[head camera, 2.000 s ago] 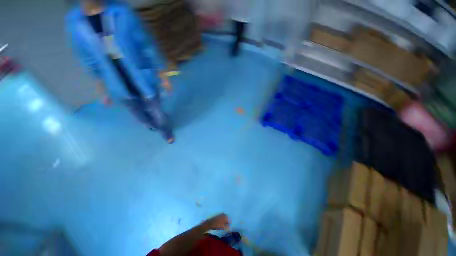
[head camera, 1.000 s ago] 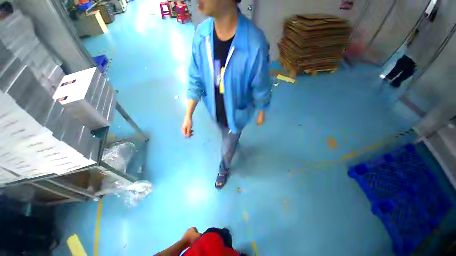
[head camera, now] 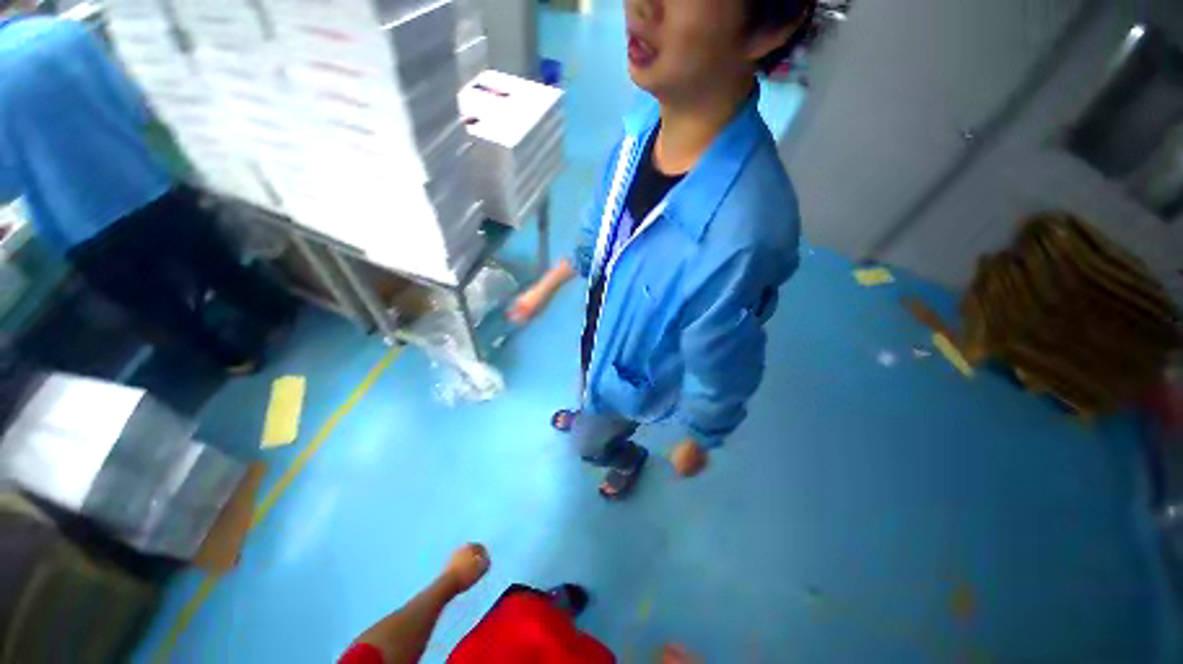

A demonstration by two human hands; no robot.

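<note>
My left hand [head camera: 468, 566] is low in the view, left of my red top, with its fingers curled and nothing seen in it. At the bottom edge a small skin-toned patch, probably my right hand [head camera: 676, 654], is cut off and blurred. A person in a blue smock [head camera: 701, 279] stands close in front of me with both hands empty. Beyond, at the left, tall stacks of white product boxes [head camera: 340, 143] stand on a metal-framed bench. A shorter stack of white boxes [head camera: 519, 143] is at its near corner.
Clear plastic wrap [head camera: 465, 357] hangs by the bench legs. Another person [head camera: 84, 143] bends at the far left. A white stack [head camera: 110, 461] is at the left edge, beside brown cardboard [head camera: 234, 519]. A flattened cardboard pile [head camera: 1077, 311] is at the right. Yellow marks lie on the blue floor.
The view has swung left, so the blue pallet is out of view and the cardboard pile is farther right. The person in blue is nearer. Another person has come into view at the left.
</note>
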